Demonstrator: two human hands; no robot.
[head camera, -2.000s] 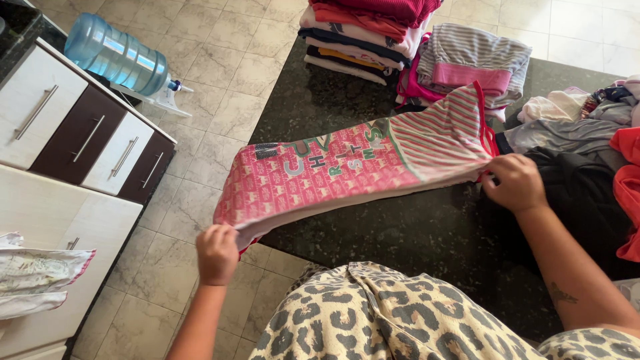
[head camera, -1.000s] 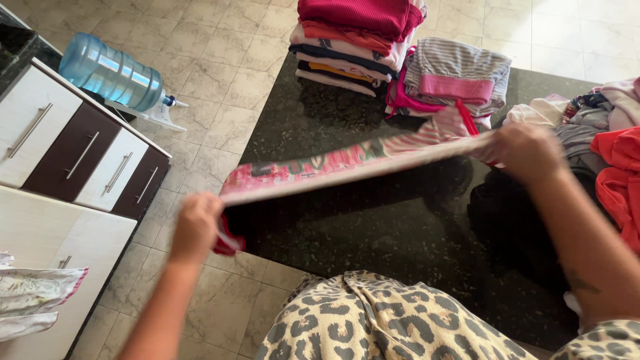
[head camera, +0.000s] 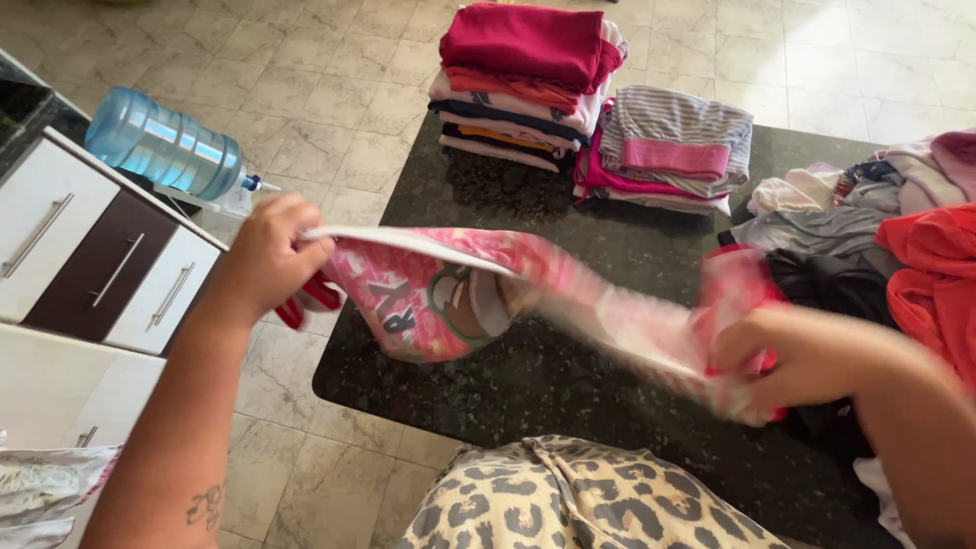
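Note:
A pink printed garment (head camera: 412, 305) with a white edge and red trim is stretched in the air over a dark granite countertop (head camera: 457, 396). My left hand (head camera: 271, 252) grips its left end, past the counter's left edge. At the other end, my right hand (head camera: 770, 358) is closed on the bunched cloth; both hand and cloth are blurred there. The garment sags between them, with a cartoon-like print and some lettering showing. Beyond it stand a tall stack of folded clothes (head camera: 526, 76) and a lower stack with a grey striped piece (head camera: 679, 137) on top.
Loose clothes (head camera: 930, 267), red, grey and black, lie heaped at the right of the counter. At the left are a drawer cabinet (head camera: 84, 267), a large blue water bottle (head camera: 168, 145) and a hanging cloth (head camera: 46, 488). Tiled floor (head camera: 305, 427) surrounds the counter.
The garment has gone from spread out with its printed face up to hanging folded and twisted between my hands. My left hand has risen; my right hand has moved lower.

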